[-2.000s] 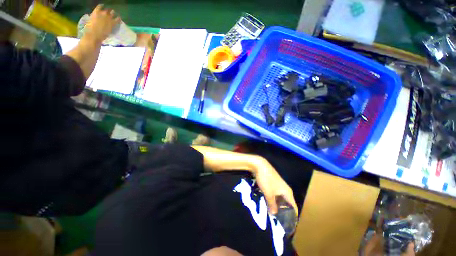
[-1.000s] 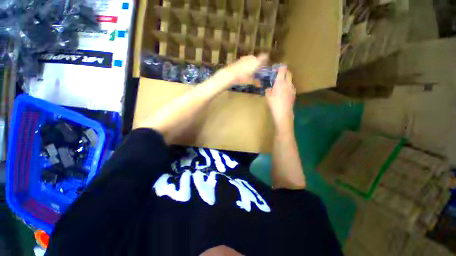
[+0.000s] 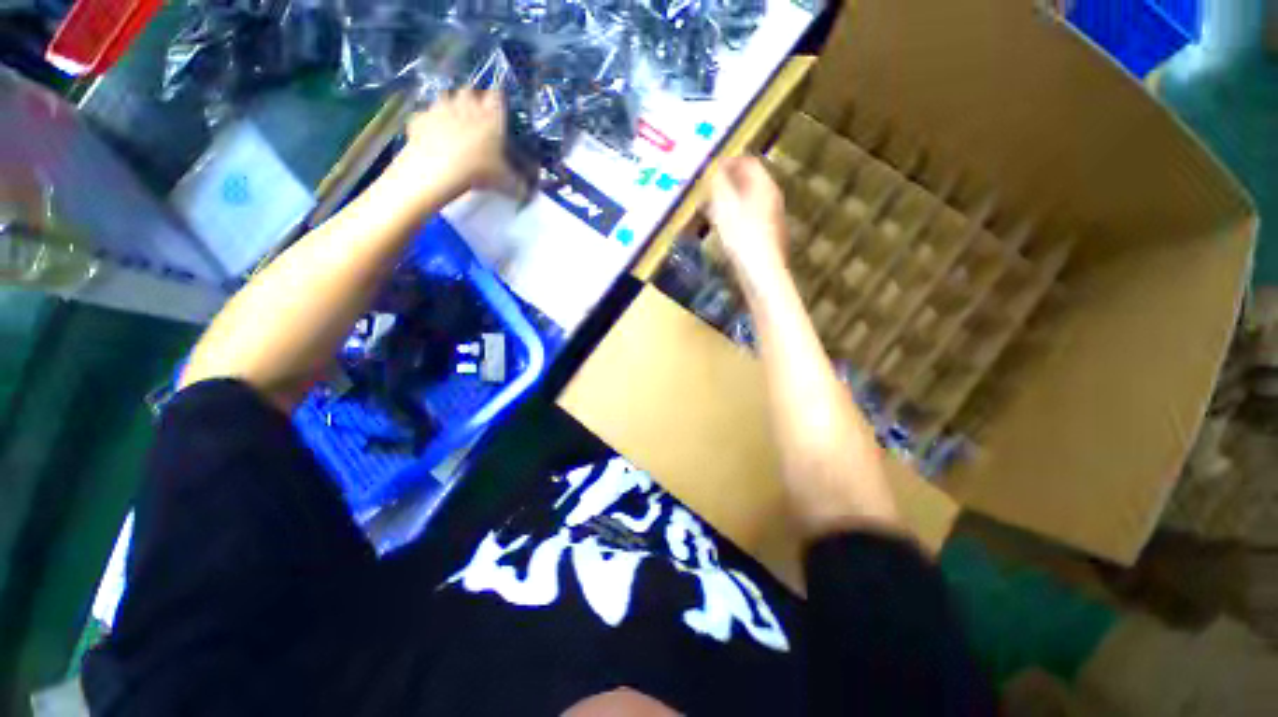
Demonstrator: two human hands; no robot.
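Observation:
My left hand [image 3: 467,140] is at the near edge of the heap of bagged black units [image 3: 561,70], with dark bagged pieces against its fingers. Whether it grips one is unclear. My right hand [image 3: 743,203] is over the bench-side edge of the open shipping carton [image 3: 1177,294]. Its fingers look curled, but blur hides whether they hold anything. The carton's brown divider grid [image 3: 897,238] shows many cells without units. A row of shiny bagged units [image 3: 897,427] stands in the cells nearest me, partly hidden by my right forearm.
A blue basket [image 3: 519,343] with unbagged black pieces [image 3: 407,343] is under my left forearm. A printed white board [image 3: 561,252] lies beneath the heap. A red tray [image 3: 105,31] is at the upper left. A carton flap [image 3: 673,406] folds out towards me.
The view has turned from the carton towards the bench. My left hand has left the bagged row for the heap. My right hand has moved to the carton's bench-side edge.

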